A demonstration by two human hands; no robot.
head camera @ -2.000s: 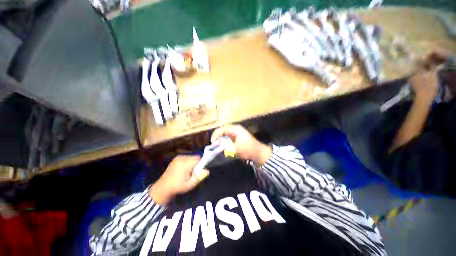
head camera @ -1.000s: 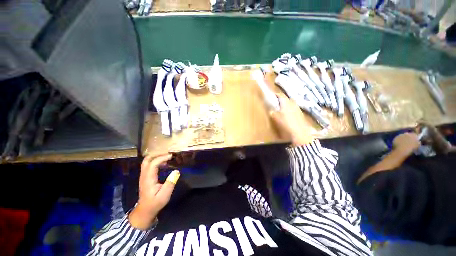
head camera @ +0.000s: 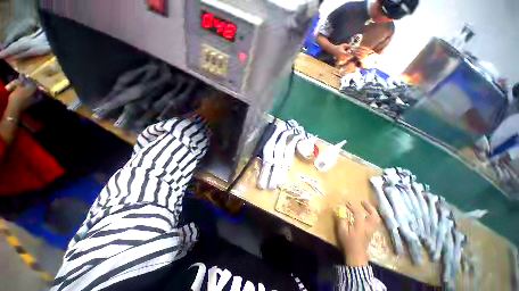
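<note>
My left hand [head camera: 213, 111] is inside the dark opening of the grey heating box [head camera: 165, 35], dim and blurred; its fingers cannot be made out. Several dark-looking limb parts [head camera: 145, 91] lie in the box beside it. My right hand [head camera: 355, 228] is over the bench with fingers apart and a yellow finger cot, showing nothing held. A few white limb parts [head camera: 277, 154] stand in a row left of it. A larger row of limb parts [head camera: 418, 213] lies to its right. Thin pale pins lie on a small tan block [head camera: 297, 204].
A small round bowl [head camera: 307, 149] and a white pointed bottle [head camera: 330, 156] are at the bench back. Clear film [head camera: 378, 245] lies by my right hand. A green panel [head camera: 355, 122] runs behind. A person [head camera: 364, 31] sits opposite; a red-clothed person [head camera: 25, 153] is at left.
The view has swung left to the box front. My left hand has gone from over my lap into the box. My right hand has left the white part it was touching at the row.
</note>
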